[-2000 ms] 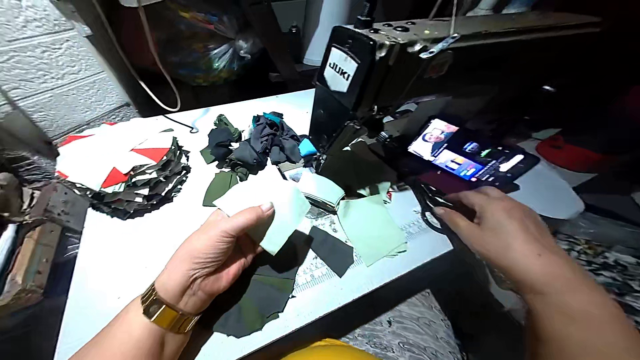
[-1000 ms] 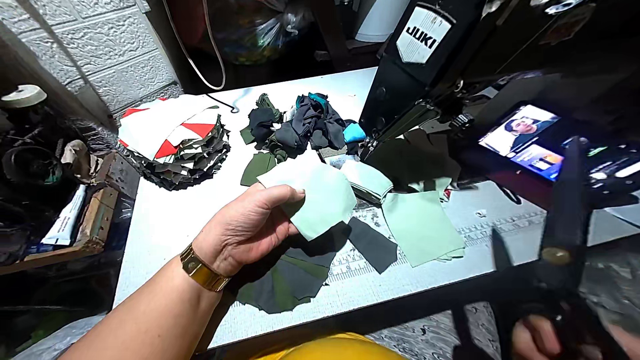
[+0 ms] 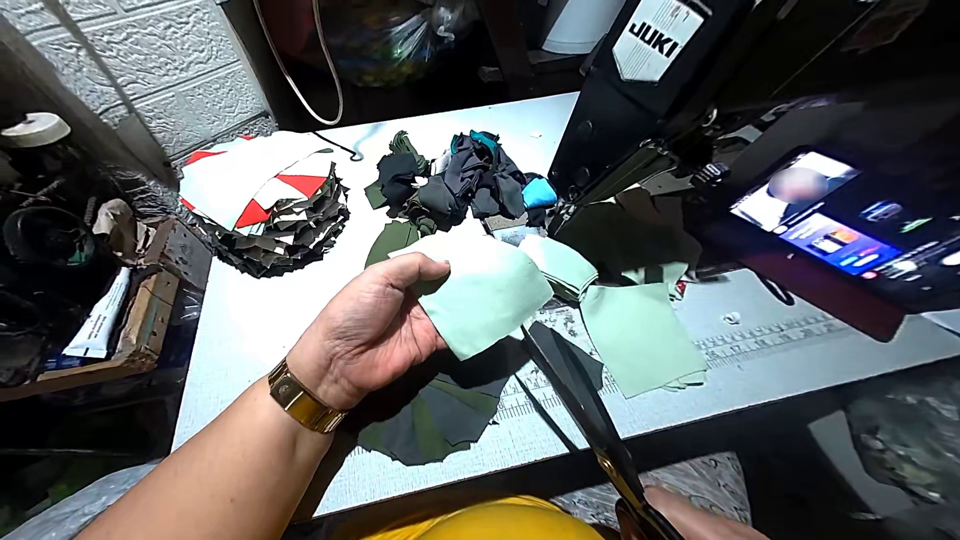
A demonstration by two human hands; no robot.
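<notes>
Between the thumb and fingers of my left hand is a pale green fabric piece, held above the white table. My right hand, partly cut off at the bottom edge, grips black-handled fabric scissors; their tips are close to the lower right edge of the held piece. More pale green pieces lie stacked to the right, beside a folded pale bundle. Dark grey and green pieces are fanned out below my left hand. Whether the tips touch the cloth I cannot tell.
A Juki sewing machine stands at the back right, with a lit phone near it. Dark fabric scraps are heaped behind the held piece. A round stack of red, white and dark patches sits back left, near a wooden tray.
My right hand was by the phone with the scissors; it has brought them over to the pale green piece in my left hand. The view has shifted.
</notes>
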